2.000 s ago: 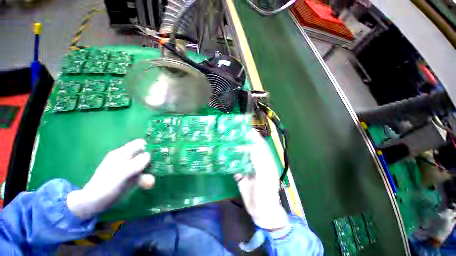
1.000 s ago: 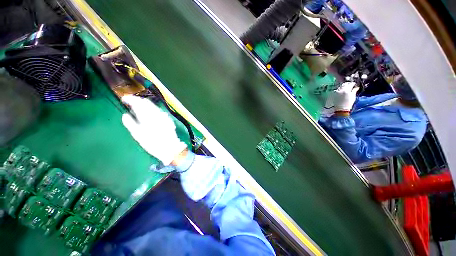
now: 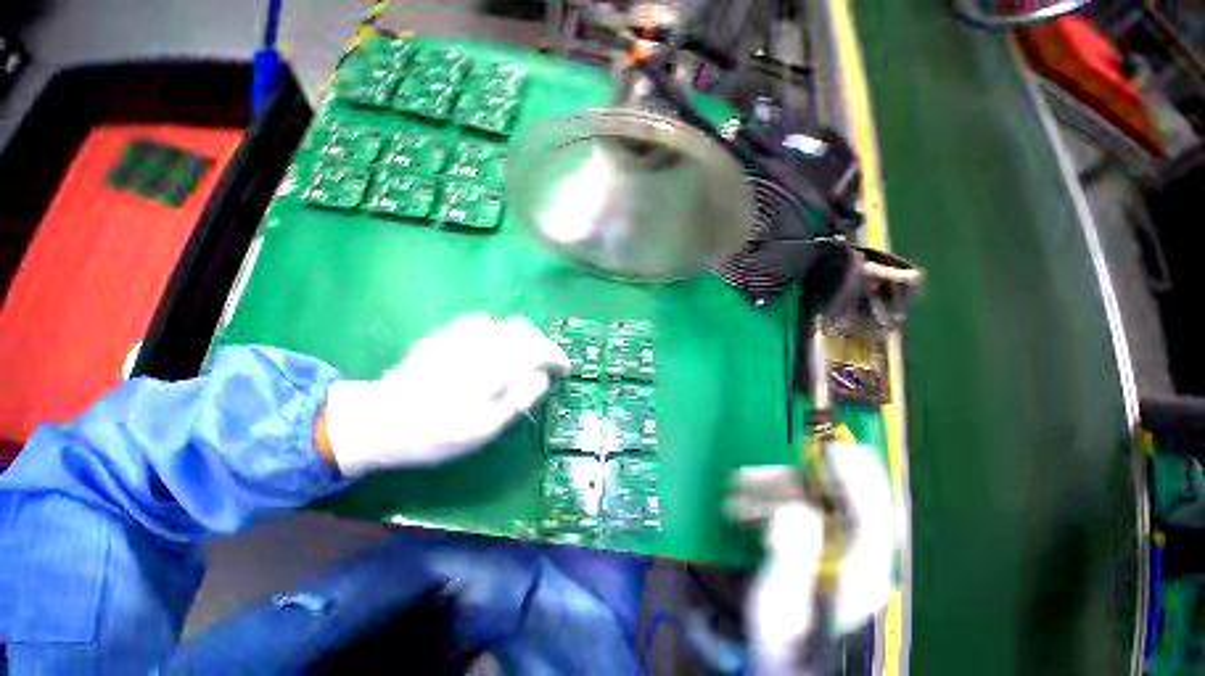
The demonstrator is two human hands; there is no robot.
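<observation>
A PCB panel point(image 3: 601, 423) of several small green boards lies on the green mat, its long side pointing away from me. My left hand point(image 3: 449, 394), in a white glove, is at the panel's left edge with fingertips together; a thin light line shows near them, but what they hold is unclear. My right hand point(image 3: 826, 548), gloved and blurred, is right of the panel, closed around the soldering iron point(image 3: 830, 508), whose yellow grip shows between the fingers. The iron's front end points away toward the stand point(image 3: 852, 363).
More PCB panels point(image 3: 403, 172) lie at the mat's far left. The round fume hood point(image 3: 634, 198) and black fan point(image 3: 766, 238) stand beyond the work. A black-edged red tray point(image 3: 79, 291) holding a panel is at left. The conveyor belt point(image 3: 991, 370) runs along the right.
The panel, held in both hands two seconds ago, now lies turned on the mat. My right hand has taken hold of the soldering iron. The view has swung back left from the conveyor.
</observation>
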